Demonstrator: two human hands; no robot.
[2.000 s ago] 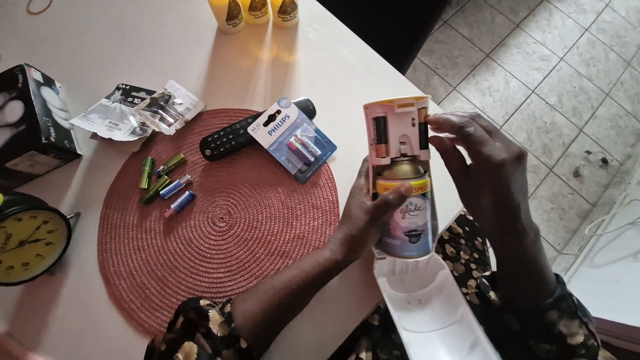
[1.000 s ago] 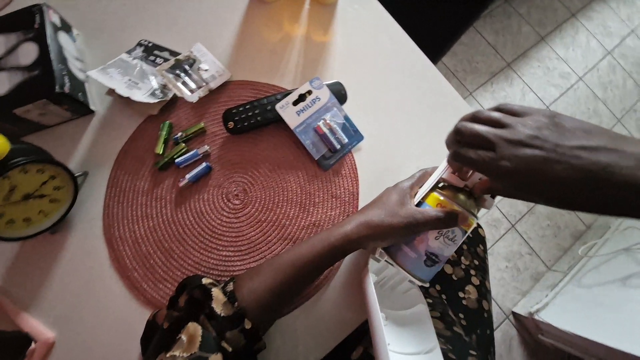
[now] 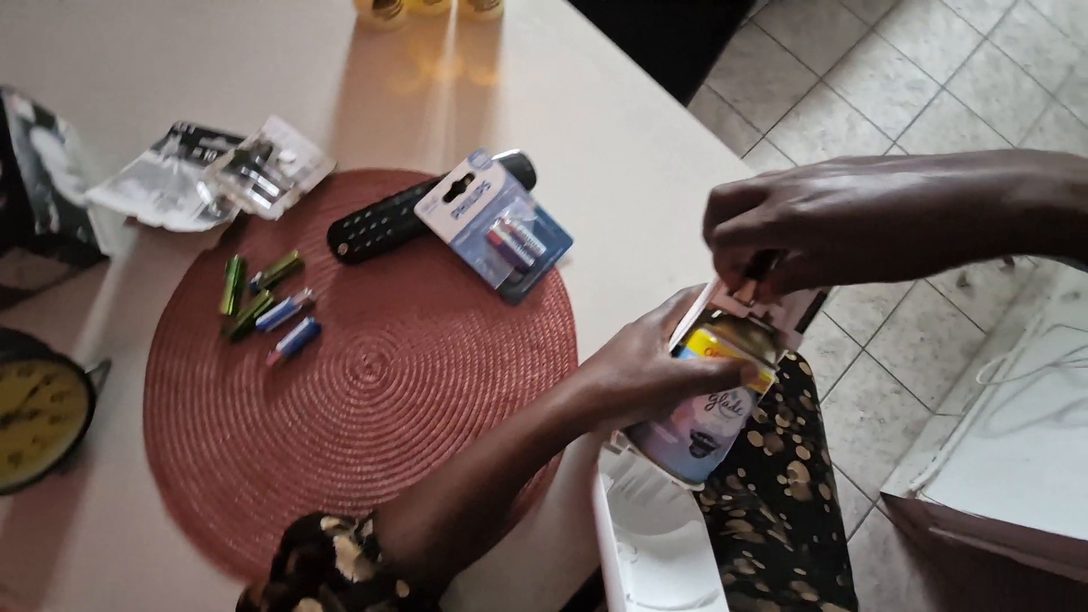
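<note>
My left hand (image 3: 654, 365) grips an air freshener dispenser with a Glade spray can (image 3: 710, 412) inside it, past the table's right edge. The dispenser's white front cover (image 3: 659, 527) hangs open below. My right hand (image 3: 782, 229) is at the top of the dispenser, its fingertips pinched around a small battery (image 3: 750, 289) that they mostly hide. On the round red woven placemat (image 3: 374, 459) lie several loose batteries (image 3: 295, 337), green ones and blue ones. A Philips battery blister pack (image 3: 501, 225) rests partly over a black remote control (image 3: 382, 223).
Torn battery packaging (image 3: 183, 183) overlaps the placemat's upper left edge. An alarm clock (image 3: 38, 408) and a black box (image 3: 42, 178) stand at the left. Yellow containers (image 3: 425, 7) are at the top. A white surface (image 3: 1020, 425) is beyond the tiled floor at the right.
My right hand has moved from the dispenser's right side to over its top, hiding the battery compartment. The dispenser is more tilted than two seconds ago, still in my left hand.
</note>
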